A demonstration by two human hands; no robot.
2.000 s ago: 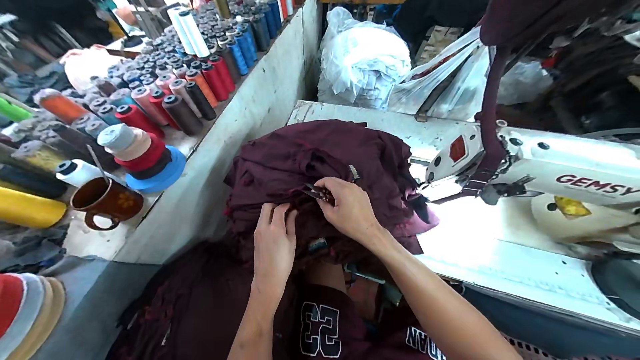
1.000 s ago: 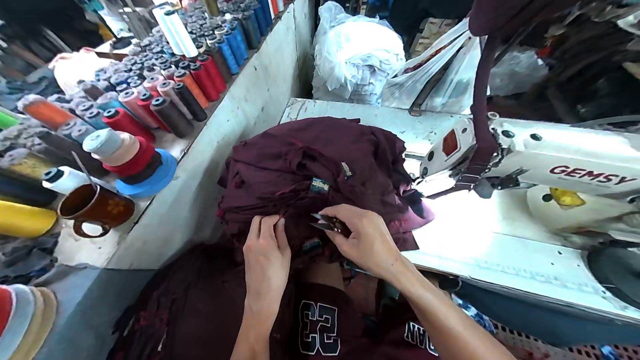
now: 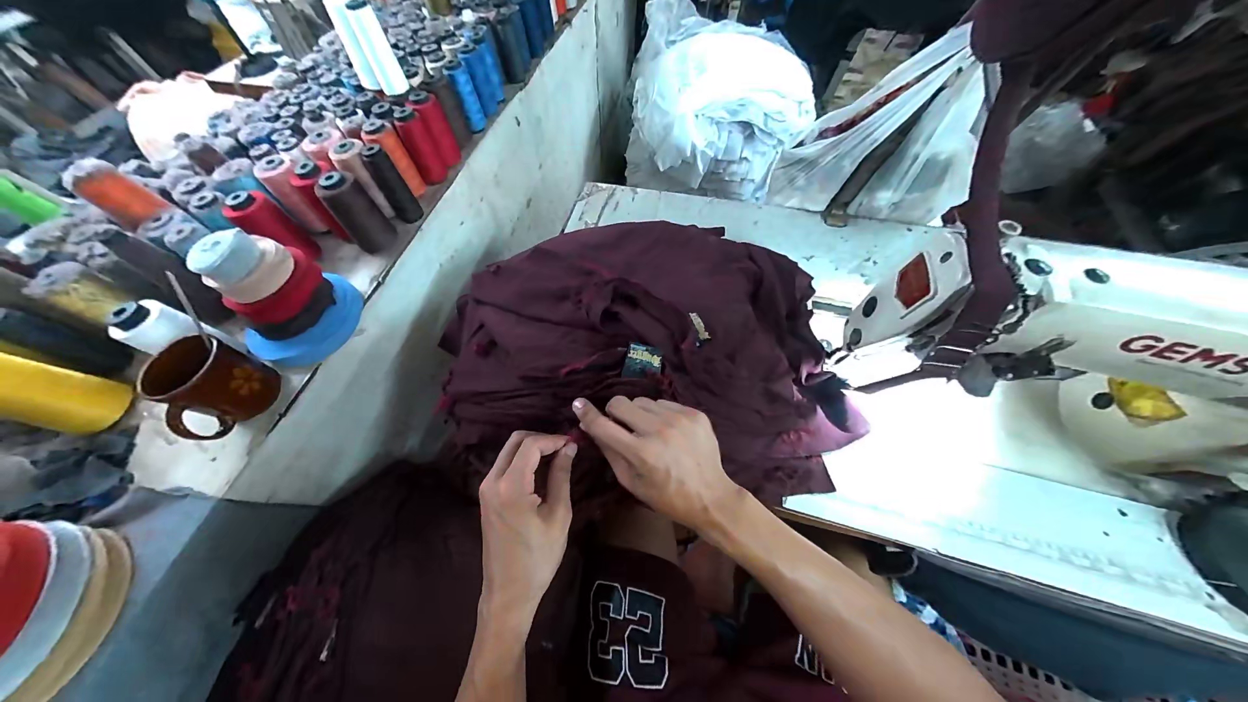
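Note:
A pile of maroon fabric garments (image 3: 624,283) lies on the white sewing table, with a small woven label (image 3: 642,361) showing near its middle. At the pile's near edge my left hand (image 3: 526,478) pinches a bit of the maroon fabric between thumb and forefinger. My right hand (image 3: 658,448) is just to its right, fingers curled over the same edge; whatever lies under its palm is hidden. The head of a white sewing machine (image 3: 907,302) stands right of the pile, with a maroon strip draped over it.
Left, behind a white partition (image 3: 487,205), stand many thread spools (image 3: 356,210) and a brown mug (image 3: 210,380). White bundled material in plastic (image 3: 726,97) sits at the back. More maroon fabric (image 3: 390,604) lies at the near left.
Small metal snips showed at my right hand in both earlier frames; they are not visible now. My two hands have come closer together at the fabric edge.

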